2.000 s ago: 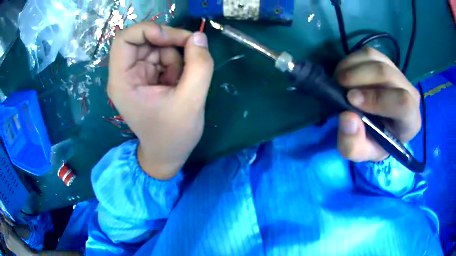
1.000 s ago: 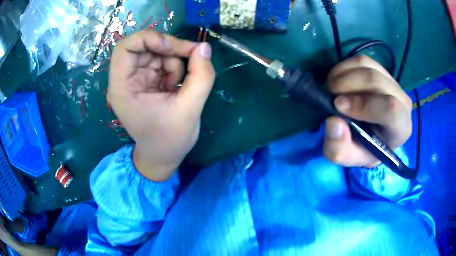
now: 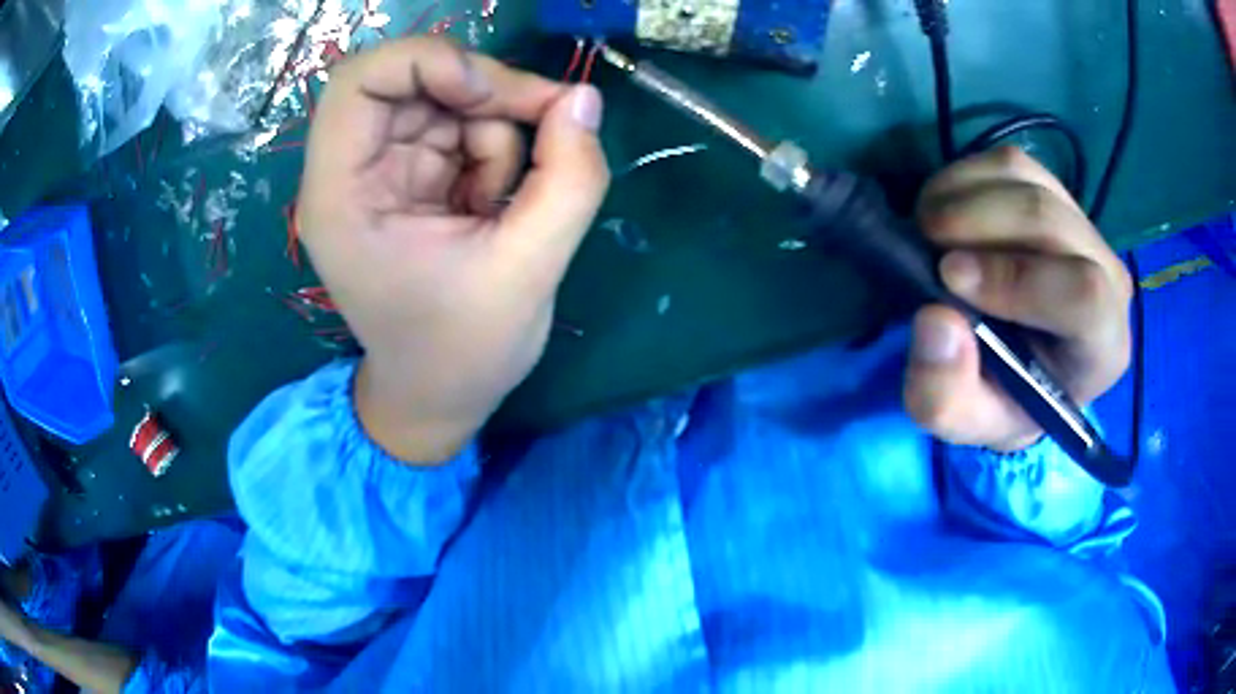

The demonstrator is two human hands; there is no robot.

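Note:
My left hand [image 3: 454, 224] pinches short red lead wires [image 3: 582, 63] between thumb and forefinger, just below the dark blue block [image 3: 762, 25] at the top edge. Two red strands show above the fingertips. My right hand [image 3: 1023, 292] holds the black handle of the soldering iron [image 3: 881, 233]. Its silver barrel points up and left, and its thin tip is close beside the wires' upper ends, near the block's lower edge. Whether the tip touches them I cannot tell. A thin silver-white strand [image 3: 664, 156] lies right of my left hand.
A crumpled clear bag [image 3: 163, 68] with pale bits and red wires lies upper left. A blue parts bin [image 3: 52, 325] and a red-and-white striped coil [image 3: 153, 443] are at left. A black cord [image 3: 945, 95] loops at upper right. Another person's arm [image 3: 68, 654] shows lower left.
Two red strands now show at my left fingertips where one showed at first. The iron tip stays close to them. The view has shifted slightly, with the block a little farther right.

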